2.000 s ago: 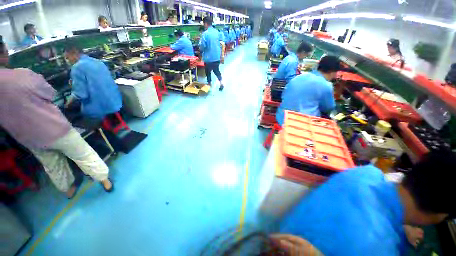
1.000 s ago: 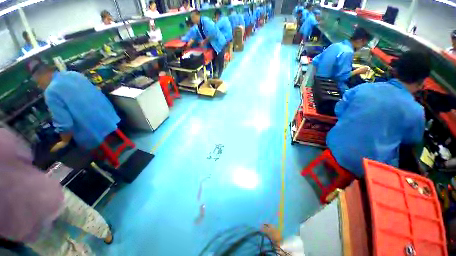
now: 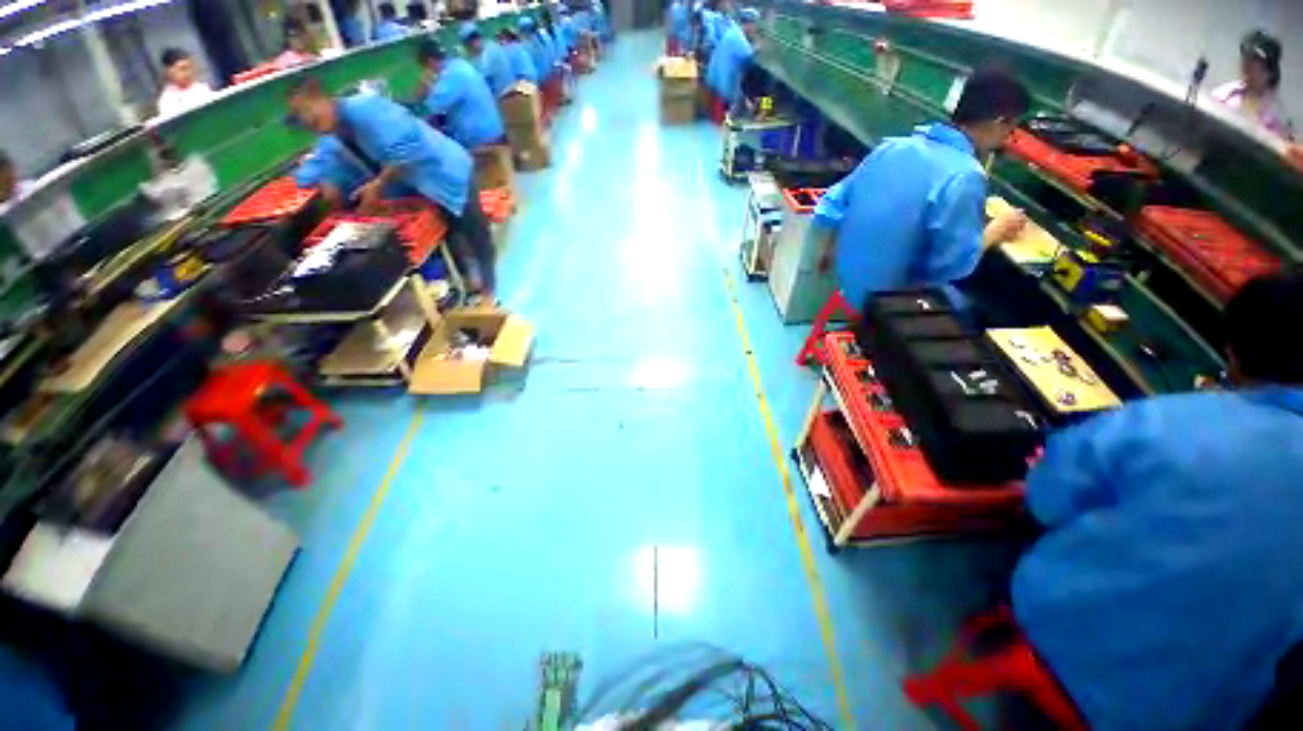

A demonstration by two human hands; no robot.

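Note:
Neither of my hands can be made out. At the bottom edge a blurred tangle of thin dark strands (image 3: 715,691) shows, with a small green piece (image 3: 559,688) to its left; what holds them, if anything, is hidden. Nearest on the right stands a cart with a red-orange tray top (image 3: 915,493), bearing a stack of black trays (image 3: 955,393). A pale yellow board (image 3: 1055,369) with small dark parts lies on the bench beside it.
Blue floor (image 3: 615,471) runs ahead between yellow lines. On the left are a grey cabinet (image 3: 193,564), a red stool (image 3: 262,414), an open carton (image 3: 472,350) and a leaning person (image 3: 407,150). On the right, one person (image 3: 907,214) sits beyond the cart, another (image 3: 1172,543) nearer.
The view has moved forward along the aisle. The left carton and right cart are nearer. The person in pink and the slanted red tray have left the view. The hand-like patch at the bottom no longer shows.

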